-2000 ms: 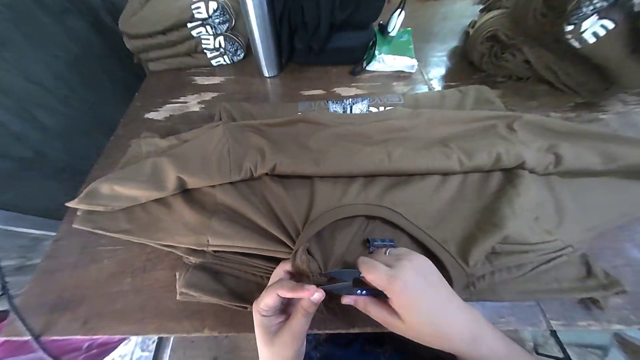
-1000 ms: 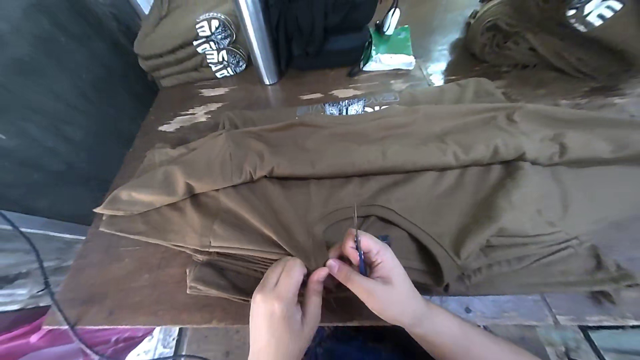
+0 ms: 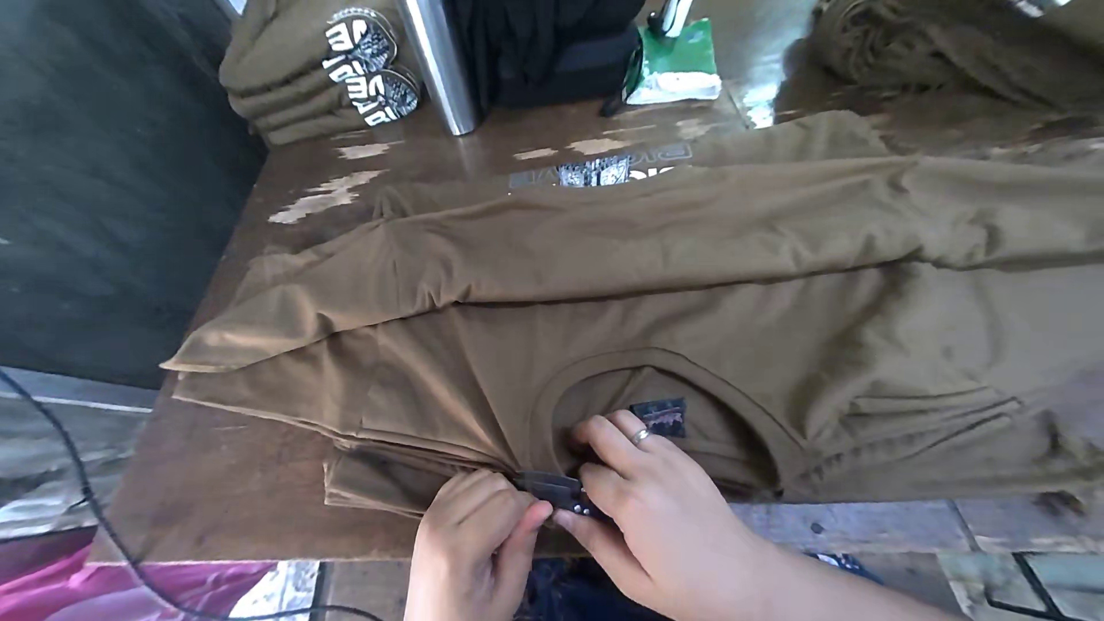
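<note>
Several brown T-shirts [image 3: 621,233] lie spread in layers on the wooden table. My left hand [image 3: 474,530] pinches the edge of the top shirt beside its round neckline. Just to the right, my right hand [image 3: 647,509], with a ring on one finger, holds small dark thread snips [image 3: 556,490]; their blades point left and touch the cloth at my left fingertips. Inside the ribbed collar [image 3: 655,355], a dark neck label [image 3: 662,417] shows above my right fingers. The blade tips are hidden behind the left hand and fabric.
Folded brown shirts with a white print [image 3: 285,82] stand at the back left, next to a steel cylinder [image 3: 444,69]. Black cloth [image 3: 552,52] and a green packet [image 3: 690,60] are behind the shirts. More brown cloth [image 3: 931,65] lies at the back right. A black cable [image 3: 82,483] hangs at left.
The snips stood upright in my right hand a second ago; now they lie level, pointing left against the cloth. The left hand stays at the shirt edge.
</note>
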